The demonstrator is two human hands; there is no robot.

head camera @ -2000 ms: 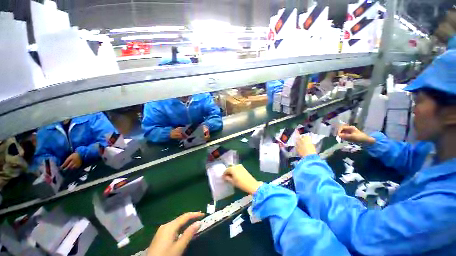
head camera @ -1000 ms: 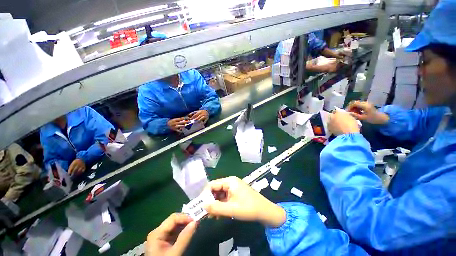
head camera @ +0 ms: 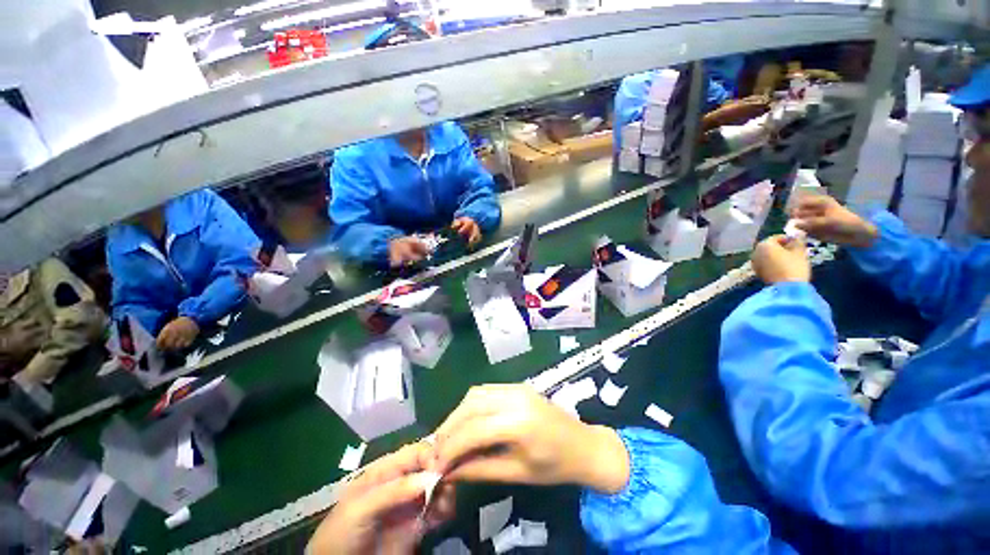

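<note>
My left hand (head camera: 375, 504) and my right hand (head camera: 521, 439) meet at the bottom centre, over the belt edge rail (head camera: 261, 528). Both hands pinch a small white slip (head camera: 431, 485) between their fingertips; it shows nearly edge-on and its print cannot be seen. My left hand is partly cut off by the bottom edge. An open white carton (head camera: 367, 388) stands on the green conveyor belt (head camera: 284, 455) just beyond my hands. Loose white slips (head camera: 521, 534) lie on the dark worktop below my right hand.
More open cartons (head camera: 499, 314) stand along the belt. A grey overhead shelf rail (head camera: 326, 119) crosses the view, with white cartons (head camera: 81, 76) above it at left. A person in a blue smock (head camera: 814, 401) works close at right; others sit across the belt.
My right hand came back from a carton to my left hand. The slip, held flat with its print showing a second ago, now is turned edge-on. Cartons on the belt have moved left.
</note>
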